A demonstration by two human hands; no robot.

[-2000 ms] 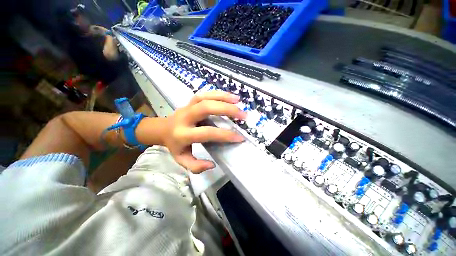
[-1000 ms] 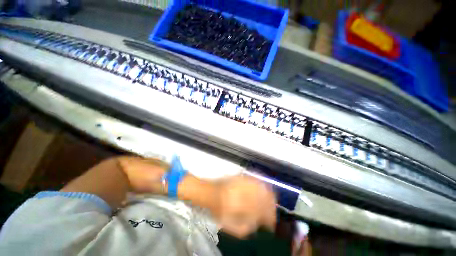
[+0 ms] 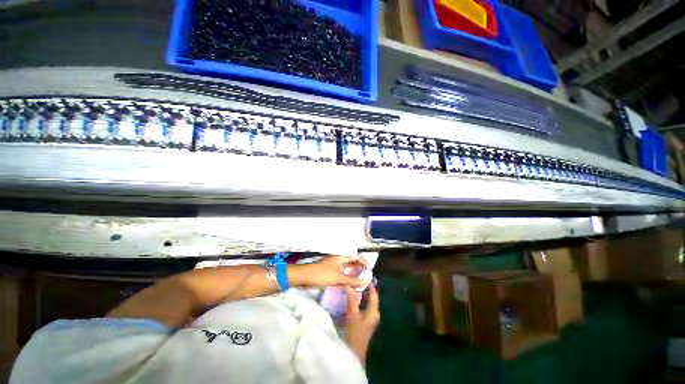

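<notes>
A small pale lilac and white item (image 3: 335,299) is held low at the lap, below the front ledge. My left hand (image 3: 336,271), with the blue wrist strap (image 3: 281,272), has its fingers on the item's upper part. My right hand (image 3: 363,315) comes up from below and grips its right side. The fingers partly cover the item, so its exact shape is hidden. A dark smartphone (image 3: 399,230) lies flat on the ledge just above my hands.
Circuit board panels (image 3: 315,142) run along the conveyor. Behind them lie black component strips (image 3: 255,96), a blue parts bin (image 3: 274,75) of loose black parts, and component tubes (image 3: 473,101). Red and yellow trays (image 3: 467,15) sit at the upper right. Cardboard boxes (image 3: 492,311) stand below right.
My left hand has left the circuit boards and moved down to the lap. My right hand has come into clear view, and both hold the lilac item. The view has turned right and down.
</notes>
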